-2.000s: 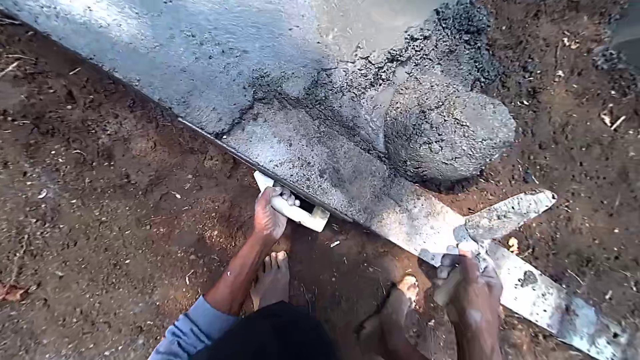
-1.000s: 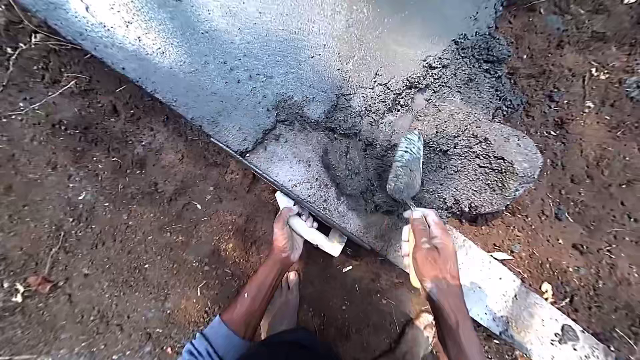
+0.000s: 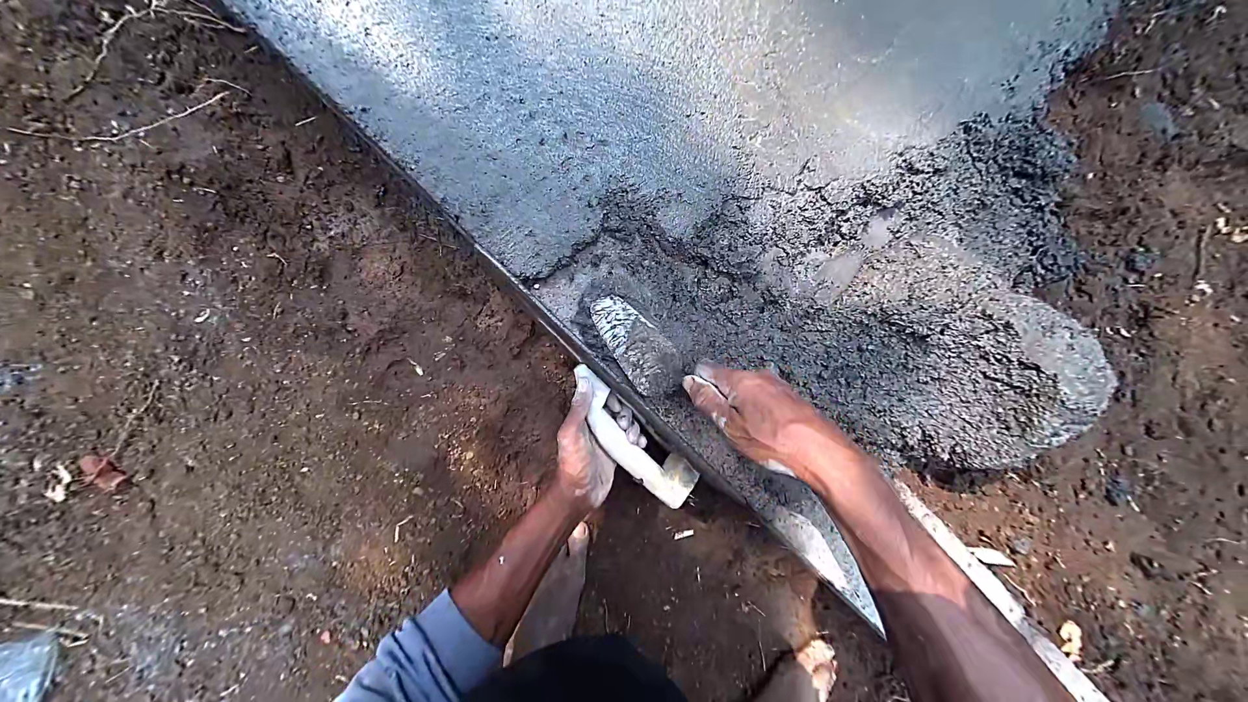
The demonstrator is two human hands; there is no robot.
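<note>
My left hand (image 3: 590, 444) grips the pale handle of a float (image 3: 639, 456), which stands against the outer side of the form board (image 3: 487, 255) along the slab edge. My right hand (image 3: 756, 414) is closed on a trowel, its handle mostly hidden by the fingers. The trowel's blade (image 3: 636, 343), smeared with mortar, rests on the rough wet concrete (image 3: 721, 292) just inside the board. A smoother grey concrete surface (image 3: 546, 127) spreads above it, with a ragged crack-like edge between the two.
A heap of wet concrete (image 3: 1014, 380) bulges over the soil at the right. A pale board (image 3: 975, 575) runs under my right forearm to the lower right. Brown soil (image 3: 292, 390) with twigs lies at the left. My bare feet (image 3: 814, 663) are below the board.
The trowel was over the board at the right, then on the concrete near the heap; my right hand has brought it left, close to the form edge. My left hand keeps hold of the float.
</note>
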